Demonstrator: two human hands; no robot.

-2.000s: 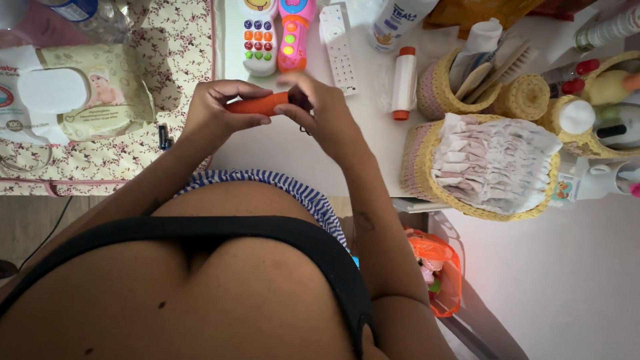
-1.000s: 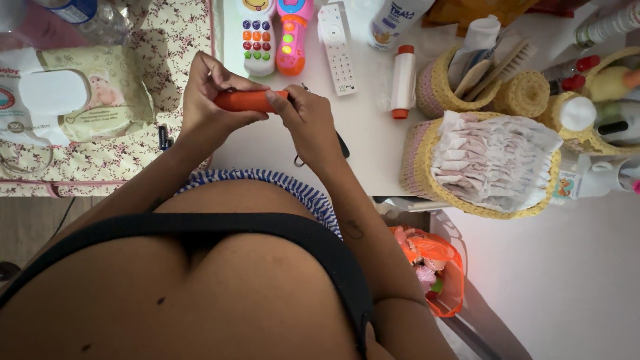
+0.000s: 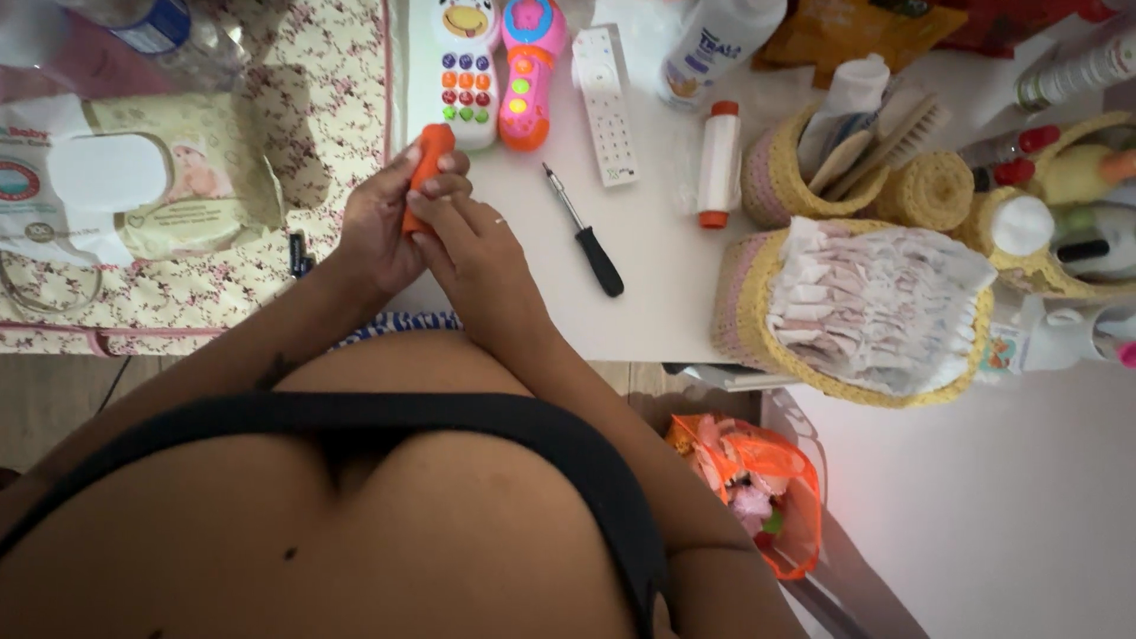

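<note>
Both hands hold an orange cylindrical piece (image 3: 429,173), tilted nearly upright over the table edge. My left hand (image 3: 377,217) wraps it from the left side, while my right hand (image 3: 479,248) has its fingers on its right side. Just right of my hands lies a screwdriver with a black handle (image 3: 601,263). Beyond them rest a toy phone with coloured buttons (image 3: 466,80), a pink toy microphone (image 3: 528,75) and a white remote control (image 3: 607,106). A white tube with orange ends (image 3: 719,166) lies farther right. What the orange piece contains cannot be seen.
A pack of wipes (image 3: 213,169) and small dark batteries (image 3: 298,256) lie on the floral mat (image 3: 177,311) at left. At right stand a white bottle (image 3: 717,49), a crocheted basket with a brush (image 3: 768,173) and one with diapers (image 3: 741,284). An orange bag (image 3: 803,506) sits below.
The orange piece has turned from roughly level to nearly upright in my hands. My right hand has shifted left and lower around it. The screwdriver, mostly hidden before, is now in full view.
</note>
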